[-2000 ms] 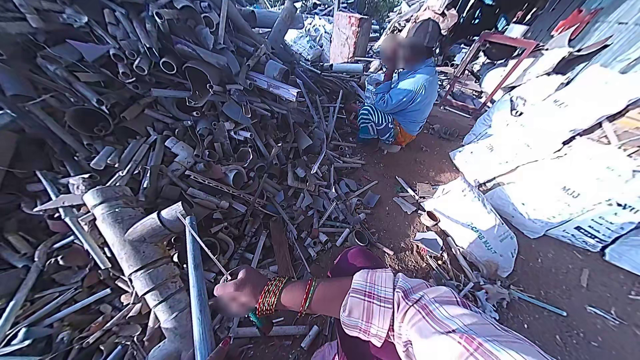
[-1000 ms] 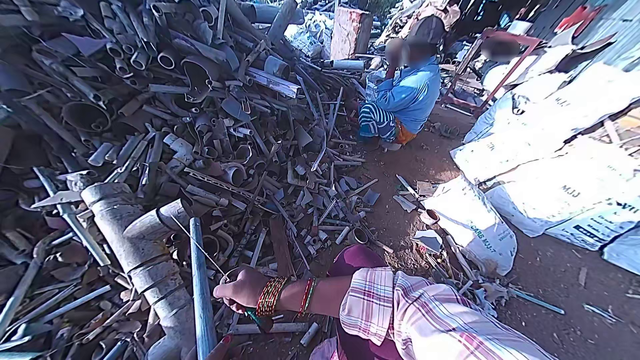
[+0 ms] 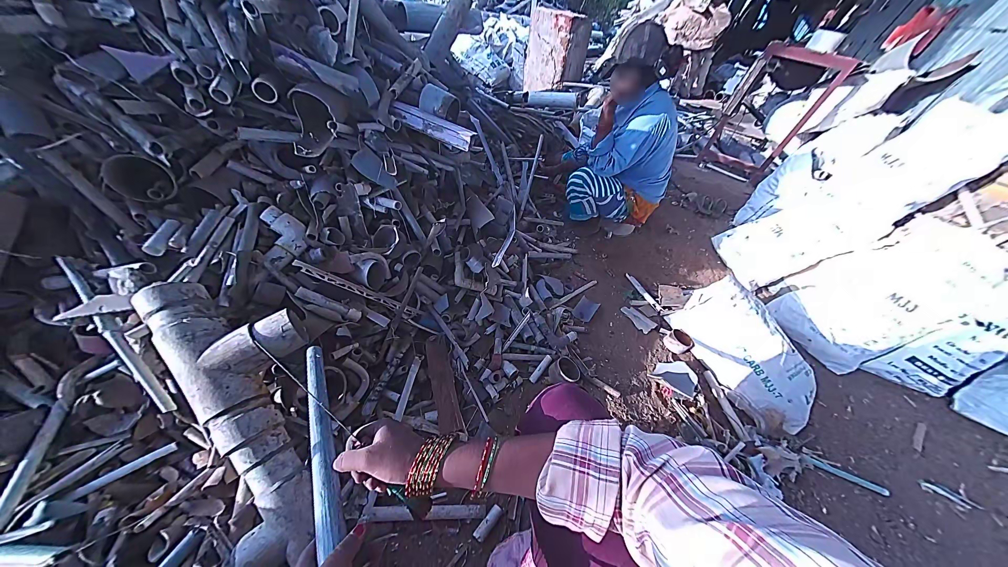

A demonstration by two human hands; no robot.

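My right hand (image 3: 379, 455), with bangles at the wrist, is closed on a thin dark cord or wire (image 3: 303, 387). The cord runs up and left to the short side branch (image 3: 256, 340) of a large grey plastic pipe fitting (image 3: 216, 402), and loops around it. At the bottom edge, my left hand (image 3: 339, 551) shows only in part, its fingers at the lower end of a straight blue-grey pipe (image 3: 321, 449). This pipe stands out between the fitting and my right hand. Dark bands lie across the body of the fitting.
A heap of scrap pipes and fittings (image 3: 378, 268) fills the left and centre. Another person (image 3: 638, 150) in a blue shirt squats beyond it. White woven sacks (image 3: 748, 354) lie at the right, near a red metal frame (image 3: 811, 55). Pipe scraps lie on the brown soil.
My right hand stays near the blue-grey pipe with the cord in its fingers. The upper end of that pipe now sits lower and farther from the fitting's branch. The squatting person's raised hand stays near the face.
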